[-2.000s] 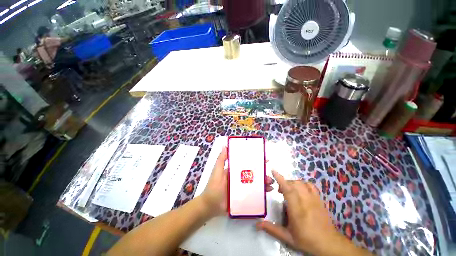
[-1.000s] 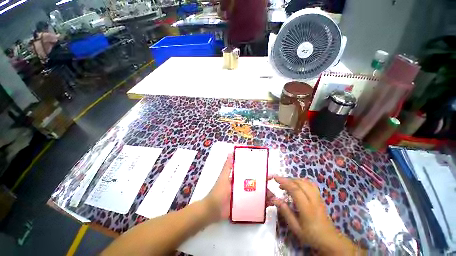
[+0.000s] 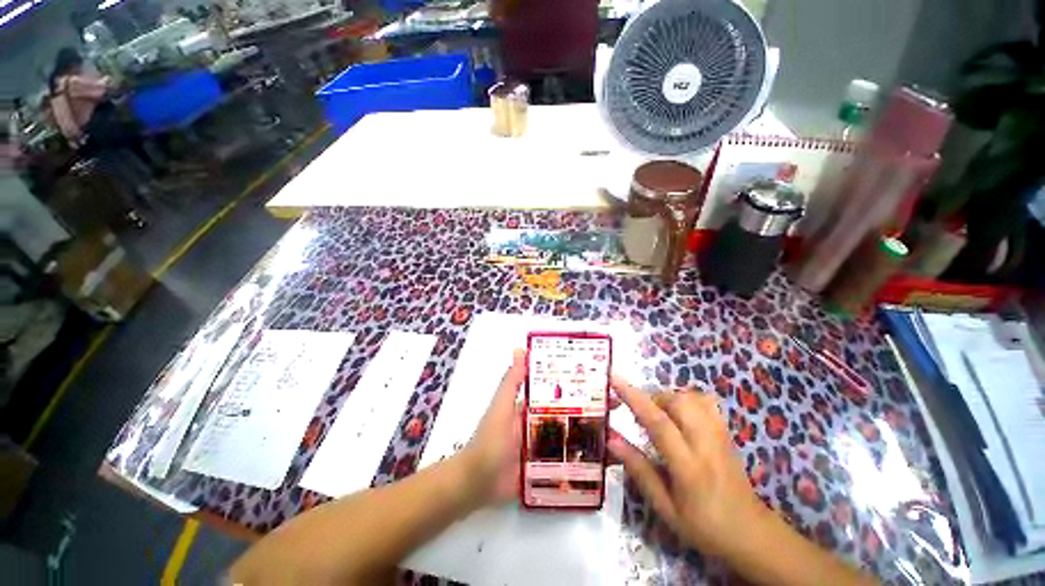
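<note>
A smartphone (image 3: 566,421) with a thin red edge stands out at the centre, its screen showing a page of small icons and pictures. My left hand (image 3: 501,426) holds it from the left side and behind; its fingertips show at the phone's right edge. My right hand (image 3: 690,464) is beside the phone's right edge with its fingers apart, holding nothing. A large white paper sheet (image 3: 476,538) lies under the phone and hands. A narrow paper slip (image 3: 371,410) and a written sheet (image 3: 273,406) lie to the left.
A lidded mug (image 3: 661,218), black flask (image 3: 751,238), calendar (image 3: 716,189), fan (image 3: 685,82) and tall pink bottle (image 3: 877,189) stand beyond. A pen (image 3: 833,366) and clipboard (image 3: 951,424) lie right. A picture strip (image 3: 562,247) lies ahead. A person (image 3: 83,97) sits far left.
The phone screen has changed from a pale page with a red logo to a page with icons and pictures. My left hand still holds the phone. The camera view has shifted slightly.
</note>
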